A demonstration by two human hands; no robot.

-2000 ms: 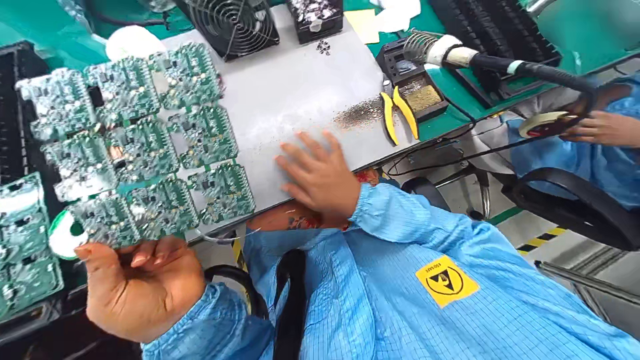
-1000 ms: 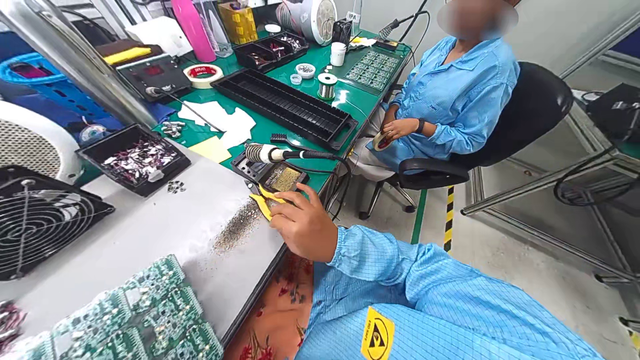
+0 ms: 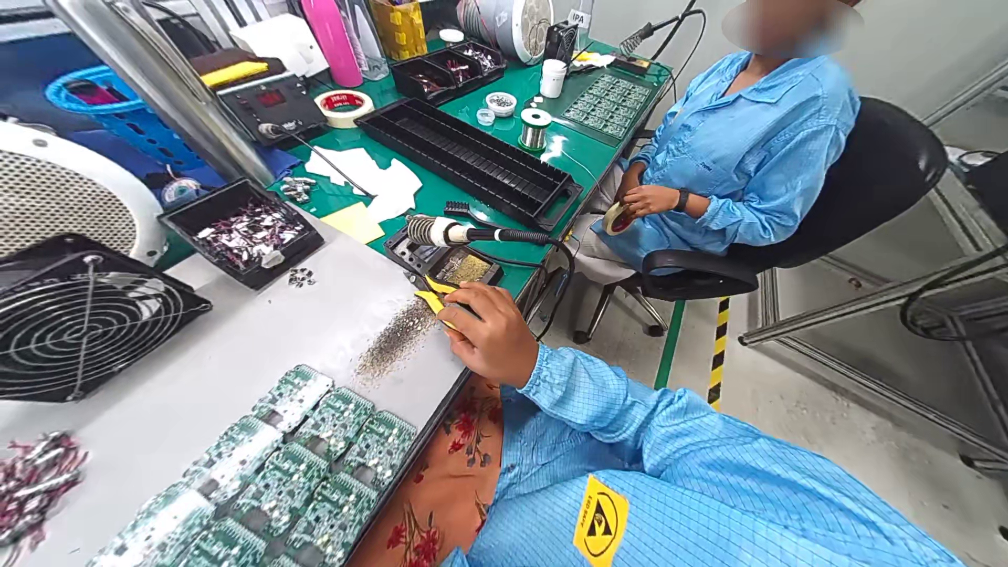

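Observation:
My right hand (image 3: 492, 335) is closed on a pair of yellow-handled pliers or cutters (image 3: 438, 303) over the right edge of the grey work surface. Beside it on the surface lies a spread of small clipped metal bits (image 3: 398, 339). A soldering iron (image 3: 472, 233) rests in its stand (image 3: 409, 256), just beyond the hand; its coil holder and cable are visible. A panel of green circuit boards (image 3: 287, 480) lies at the lower left, cut off by the frame. My left hand is out of view.
A cooling fan (image 3: 94, 319) and a black bin of wired connectors (image 3: 244, 234) stand at the left. Farther back are a long black slotted tray (image 3: 468, 161), a solder spool (image 3: 535, 130) and a tape roll (image 3: 344, 107). A co-worker (image 3: 724, 157) sits at right, holding a roll of tape.
My right hand, flat on the grey surface two seconds ago, has moved to the yellow-handled tool and taken hold of it. The view has swung right; my left hand has left it.

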